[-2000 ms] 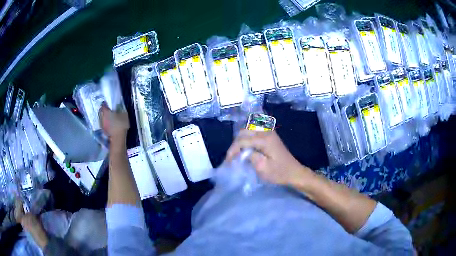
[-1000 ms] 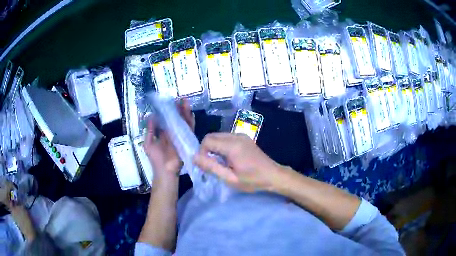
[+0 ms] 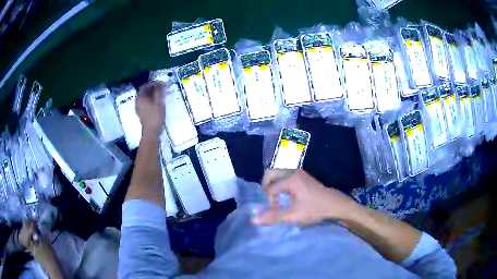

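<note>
My left hand (image 3: pixel 150 111) is blurred, at the upper end of a plain white slab (image 3: pixel 180 121); whether its fingers grip anything is unclear. My right hand (image 3: pixel 305 197) is bent in front of my body, thumb and fingers close together; pale, plastic-like material shows near the fingertips, but a grip is unclear. An open shell (image 3: pixel 290 151) with white centre, yellow strip and green end lies just beyond the right hand, its lower end partly hidden. Two more white slabs (image 3: pixel 217 169) (image 3: pixel 187 185) lie between the hands.
Bagged open shells (image 3: pixel 258 87) line the back and right. One shell (image 3: pixel 196 38) lies apart on the green surface. A pale grey box with buttons (image 3: pixel 82 158) and white slabs (image 3: pixel 103 114) stand left. Another person's hand (image 3: pixel 27 234) shows lower left.
My hands have moved apart; the clear plastic-wrapped piece between them no longer shows there. My left hand has moved up and left, and a white slab now lies beside it. The view has shifted.
</note>
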